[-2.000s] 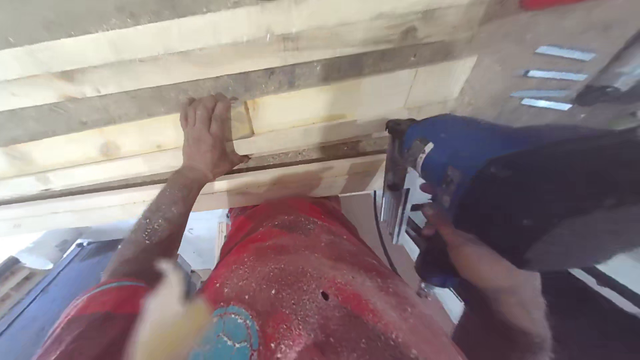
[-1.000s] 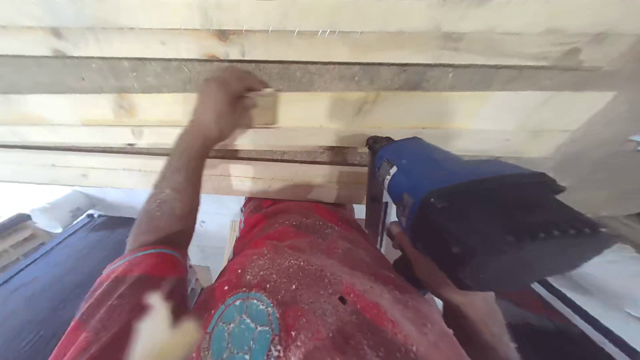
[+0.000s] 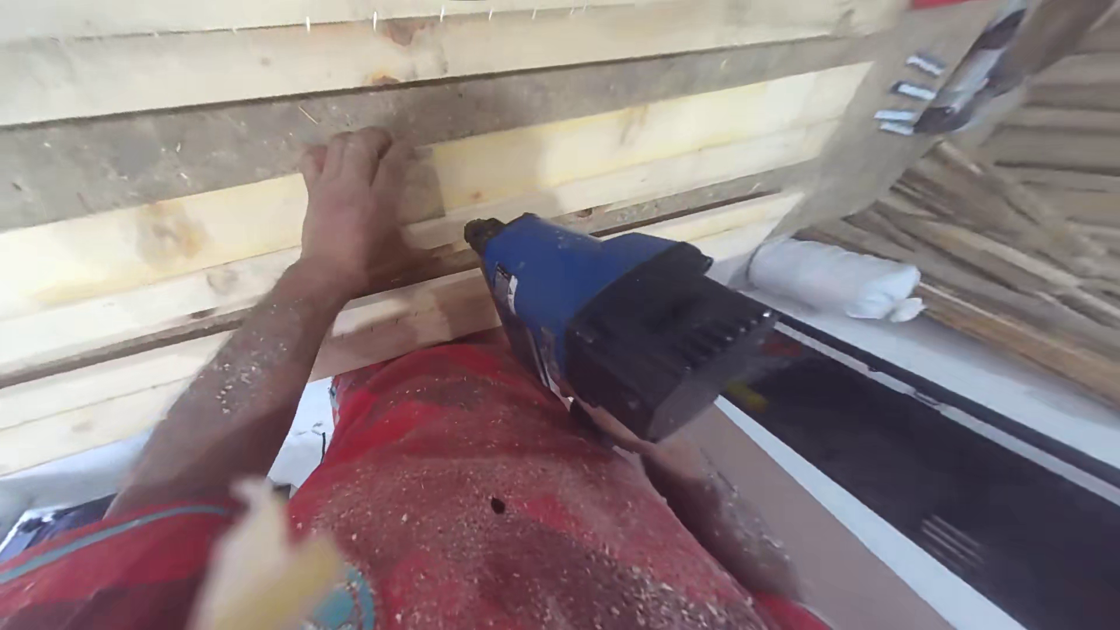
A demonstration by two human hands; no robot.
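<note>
My left hand [image 3: 346, 201] reaches over the pale wooden boards, fingers curled at a small wood block [image 3: 426, 185] that lies partly in shadow. My right hand [image 3: 617, 429] is mostly hidden beneath a blue and black nail gun [image 3: 582, 302], holding it from below. The gun's nose is close to the near boards, right of my left hand; whether it touches them I cannot tell. Long pale boards [image 3: 665, 144] run side by side across the view, with a grey-brown strip [image 3: 219, 140] between them. Small pointed metal tips stand along a board seam at the top.
Several metal fastener strips [image 3: 914, 90] lie at the upper right near a blurred dark and silver tool [image 3: 971, 79]. A white wrapped roll [image 3: 831, 278] sits right of the boards, beside stacked timber [image 3: 1006, 236]. A long black panel [image 3: 919, 455] is at the lower right.
The nail gun has moved left, closer to my left hand. My left hand, raised and blurred a second ago with the small block, is now down at the boards. The view has turned.
</note>
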